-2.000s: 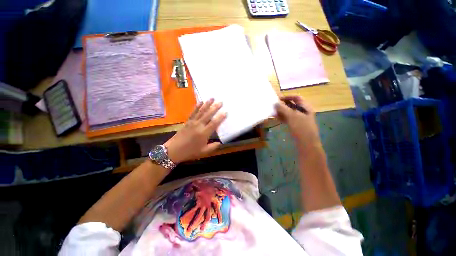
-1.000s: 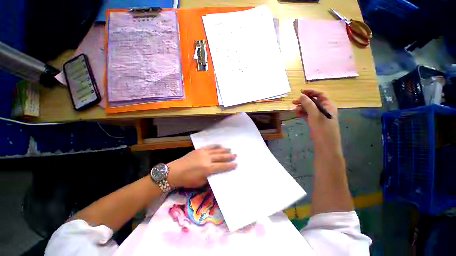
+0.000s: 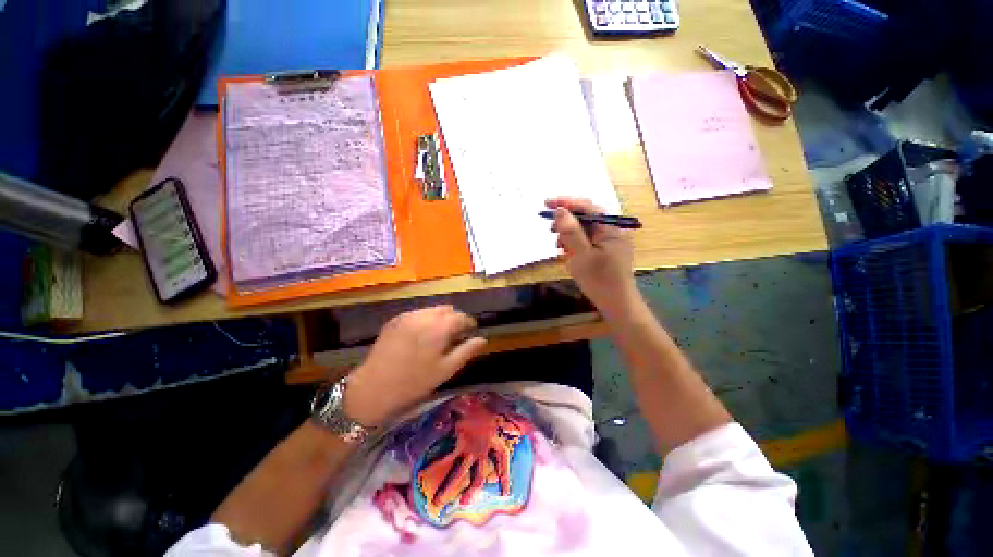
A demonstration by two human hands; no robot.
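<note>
My right hand holds a black pen over the lower right part of the white record sheets. The sheets lie on the right side of the open orange clip folder. A pink form with table lines lies under the clip on the folder's left side. A second metal lever clip sits left of the white sheets. My left hand, with a watch at its wrist, is empty, fingers loosely bent, in front of the drawer below the desk edge.
A smartphone with lit screen and a steel flask are at left. A blue folder lies behind. A pink paper stack, scissors and a calculator are at right and far edge. Blue crates stand right of the desk.
The loose white sheet under my left hand over the lap is gone from view; that hand is now empty. My right hand has moved left with the pen, over the white sheets.
</note>
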